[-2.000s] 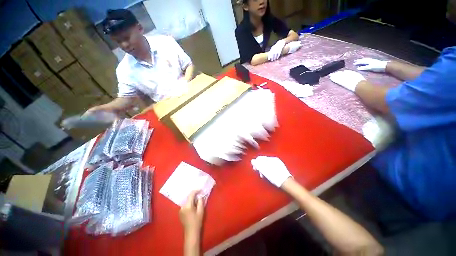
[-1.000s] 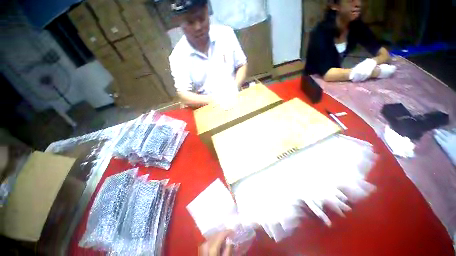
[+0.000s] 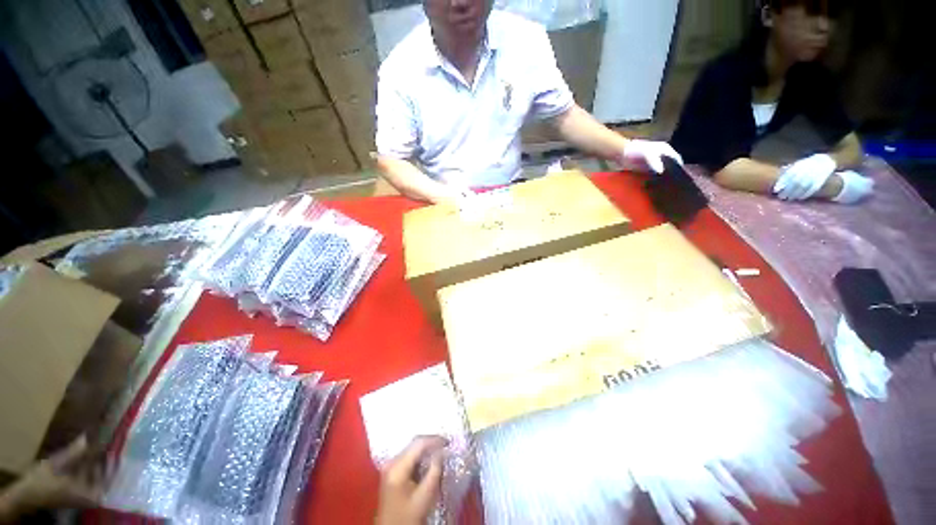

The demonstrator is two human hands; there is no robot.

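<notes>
My left hand (image 3: 411, 482) is bare and comes in from the bottom edge. Its curled fingers are on the lower part of a flat whitish bubble bag (image 3: 405, 405), which lies on the red table (image 3: 359, 354) beside the supply carton (image 3: 606, 318). White empty bags (image 3: 657, 441) fan out of the carton's near side, towards me. My right hand is out of the picture. Filled silver-grey bubble bags with dark content lie at left in two overlapping groups, a near one (image 3: 221, 431) and a far one (image 3: 303, 267).
A closed carton (image 3: 513, 226) stands behind the supply carton. A person across the table has a gloved hand at a black item (image 3: 677, 195). Another person's folded gloved hands rest at right. An open carton (image 3: 51, 359) and another bare hand (image 3: 62, 477) are at left. Black items (image 3: 883, 308) lie on pink sheet.
The view has shifted, bringing the cartons nearer. My gloved right hand has left the picture. The person across now reaches to the black item. A bare hand has appeared at lower left.
</notes>
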